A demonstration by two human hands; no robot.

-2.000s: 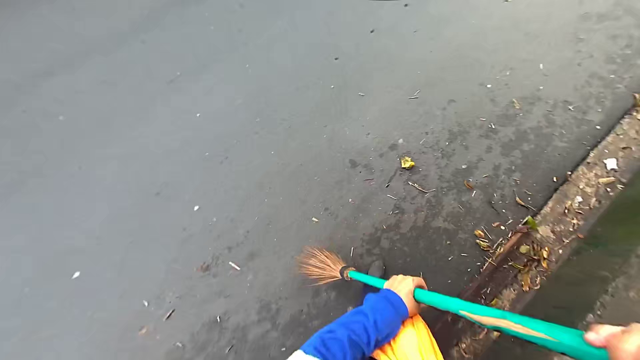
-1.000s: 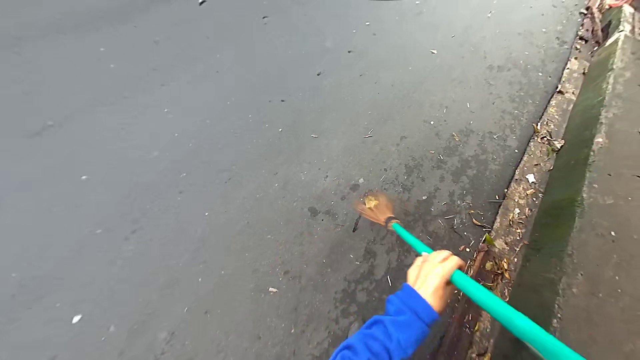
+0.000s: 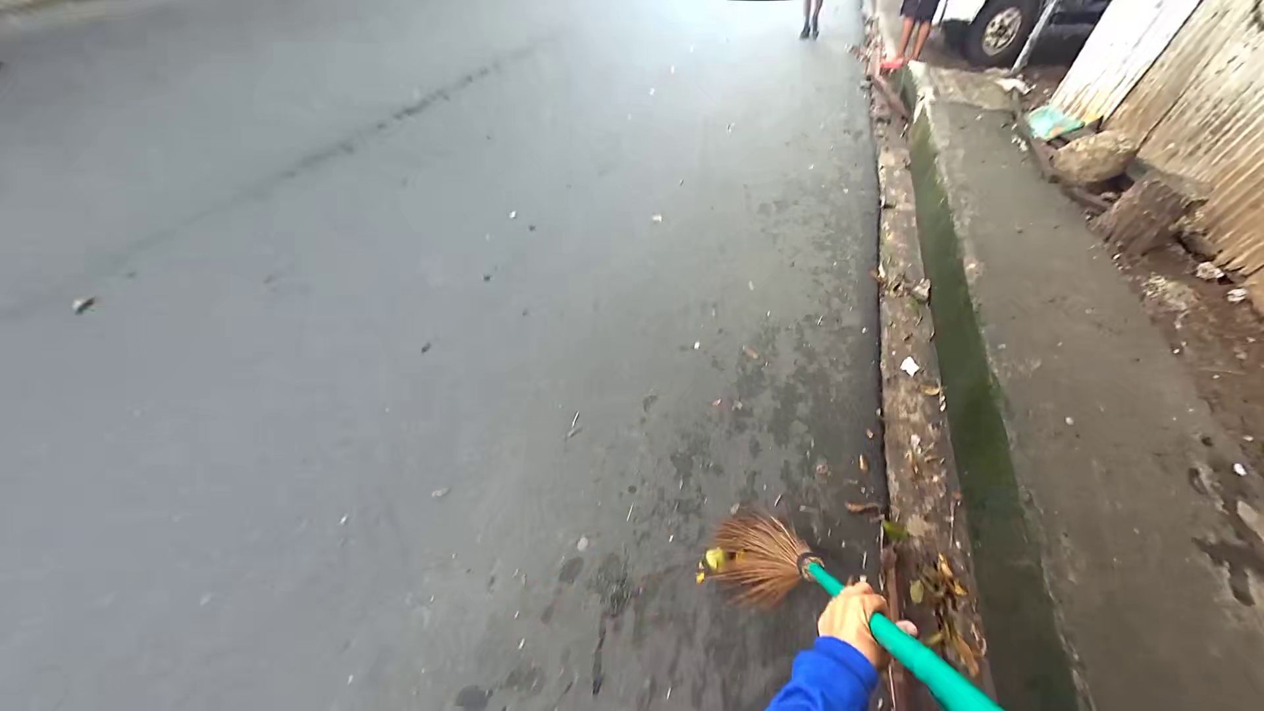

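Note:
My left hand [image 3: 853,620], in a blue sleeve, is closed around the green handle [image 3: 933,667] of a stick broom, just behind its binding. The brown bristles [image 3: 765,560] are spread on the wet asphalt, with a yellow leaf [image 3: 714,560] at their left edge. The handle runs out of the picture at the lower right. My right hand is not in view.
Fallen leaves [image 3: 945,597] lie along the concrete gutter strip [image 3: 904,395]. Beyond it are a mossy green curb face [image 3: 973,425] and a raised sidewalk [image 3: 1076,395]. Rocks [image 3: 1094,158] sit by a corrugated fence. Two people's legs and a vehicle wheel [image 3: 1000,32] show farther up.
The view has swung up and right, showing the sidewalk and people's legs. The bristles have moved to the yellow leaf, which lay apart from them two seconds ago. My right hand has left the view.

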